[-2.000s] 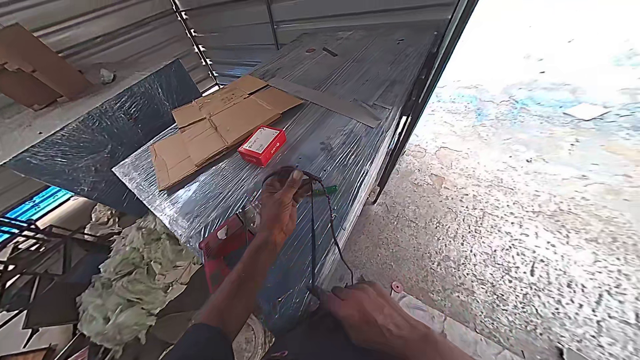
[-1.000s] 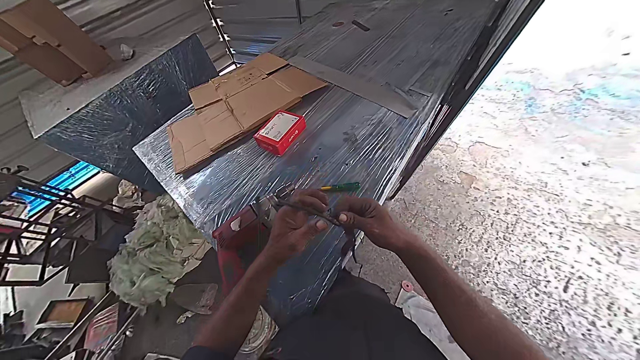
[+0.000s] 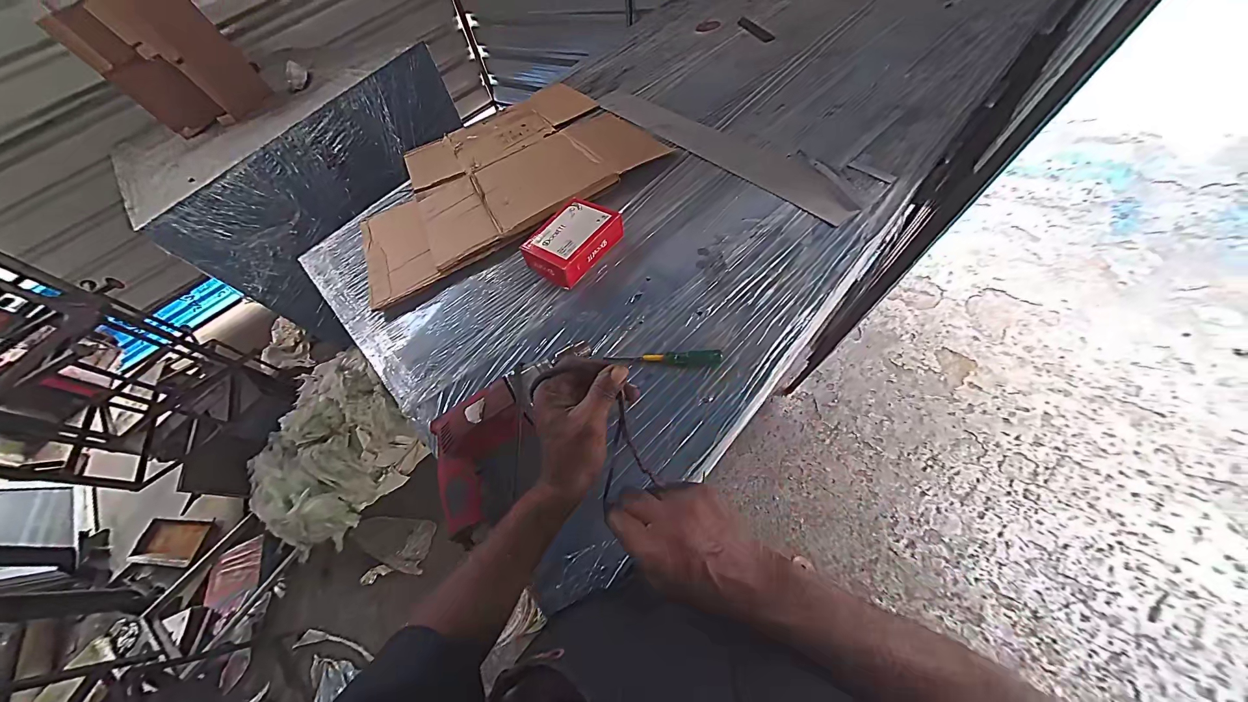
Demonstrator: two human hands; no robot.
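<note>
My left hand (image 3: pixel 575 424) is closed on a bundle of dark cord above the near end of the film-wrapped table. Lower and to the right, my right hand (image 3: pixel 678 531) grips the same dark cord (image 3: pixel 636 453), which runs between the two hands. Just left of my left hand lies a red power drill (image 3: pixel 478 429), its front partly hidden by that hand. A screwdriver (image 3: pixel 692 358) with a green and yellow handle lies just beyond my left fingers. Farther up the table sits a red and white box (image 3: pixel 573 242), close to flattened cardboard (image 3: pixel 507 185).
A flat metal strip (image 3: pixel 741 161) lies across the wrapped tabletop (image 3: pixel 682 273). At left are a second wrapped panel (image 3: pixel 302 175), crumpled pale plastic film (image 3: pixel 331 448) and a dark metal frame (image 3: pixel 88 380). Rough concrete floor (image 3: pixel 1053 468) lies to the right.
One second ago both hands were close together at the cord; my right hand has since moved down toward my body, and cord now spans the gap between them.
</note>
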